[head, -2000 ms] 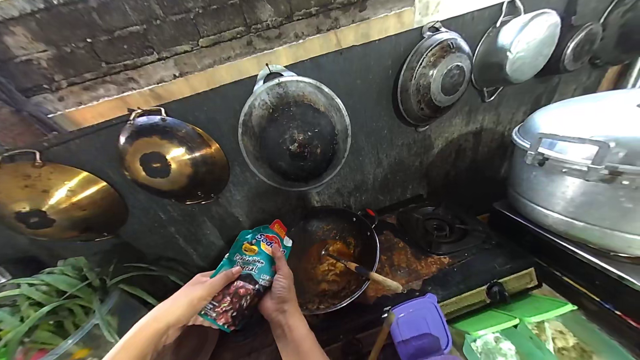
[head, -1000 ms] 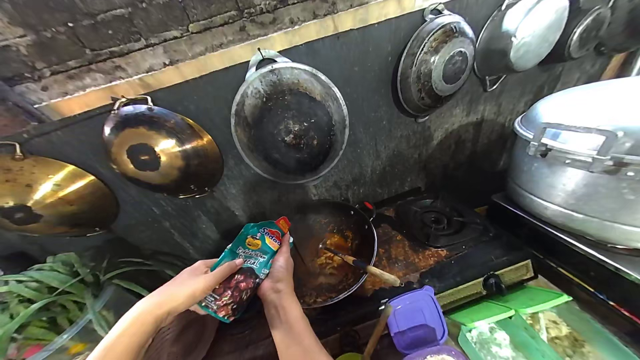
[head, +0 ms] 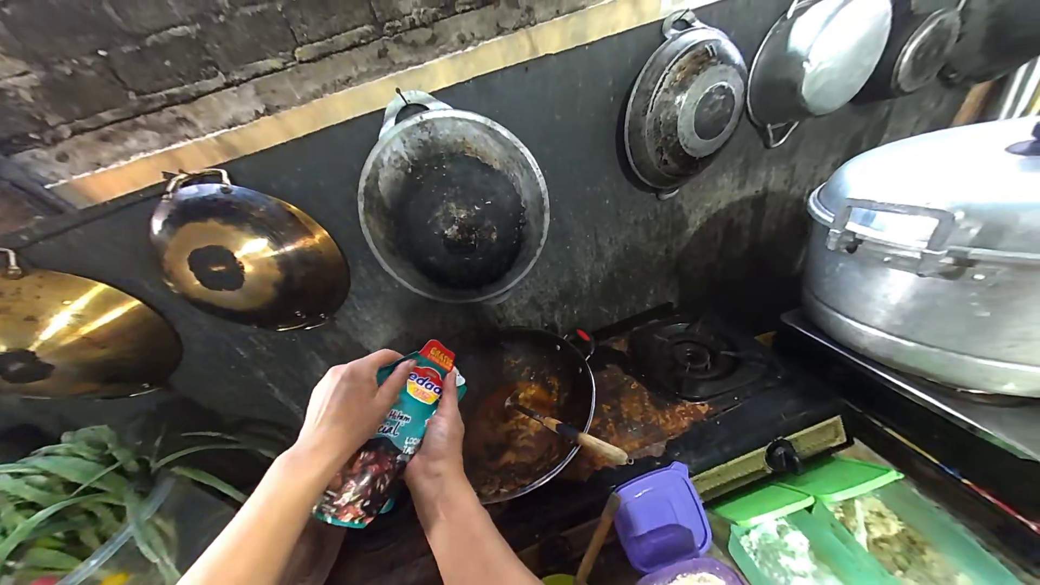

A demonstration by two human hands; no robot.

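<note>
A teal sauce pouch (head: pixel 398 435) with a red top corner is held in both hands, tilted, beside a dark wok (head: pixel 581 455). My left hand (head: pixel 345 402) grips its left upper side, thumb on the front near the top. My right hand (head: pixel 439 439) supports its right side, fingers partly hidden behind it. Brown-orange sauce or oil coats the inside of the wok on the stove. A spatula with a wooden handle (head: pixel 601 445) rests in the wok, its handle over the right rim.
Soot-marked pans hang on the wall, among them a grey wok (head: pixel 455 207). A free burner (head: pixel 695 357) lies right of the wok, then a large aluminium steamer (head: pixel 918 325). Purple (head: pixel 662 520) and green (head: pixel 853 479) containers stand in front; leafy greens (head: pixel 73 496) lie left.
My left hand has moved from the pouch's lower front up to its top. The pouch stays in both hands beside the wok.
</note>
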